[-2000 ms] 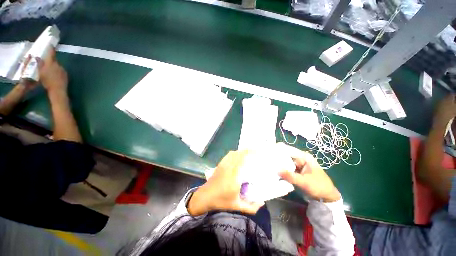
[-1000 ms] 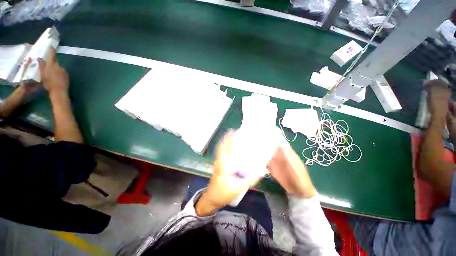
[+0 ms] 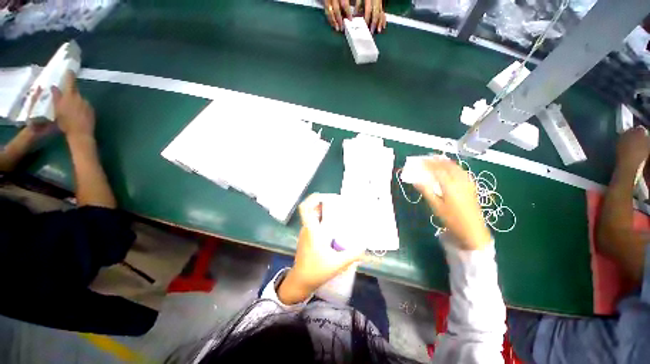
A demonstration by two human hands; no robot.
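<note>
My left hand [image 3: 318, 245] holds a white carton [image 3: 341, 217] with a small purple mark, near the bench's front edge. My right hand [image 3: 454, 199] is over the pile of small white corded pieces [image 3: 420, 170], with fingertips at the pile; whether it grips one cannot be told. Thin white cord loops [image 3: 492, 206] spill to the right of that hand, partly hidden by it. A flat white stack of blanks or inserts [image 3: 368, 185] lies between my hands. A row of white cartons [image 3: 249, 153] lies left of my hands.
The green bench is edged by a white strip [image 3: 278, 111]. Loose cartons [image 3: 563, 135] lie beyond it, by a slanting grey post [image 3: 549, 71]. Another person's hands hold a carton [image 3: 361, 41] at the far side. Co-workers' arms show at left and right.
My right hand has left the carton and moved right to the small pieces. My left hand still holds a carton. A person's hands with a carton have appeared at the far side.
</note>
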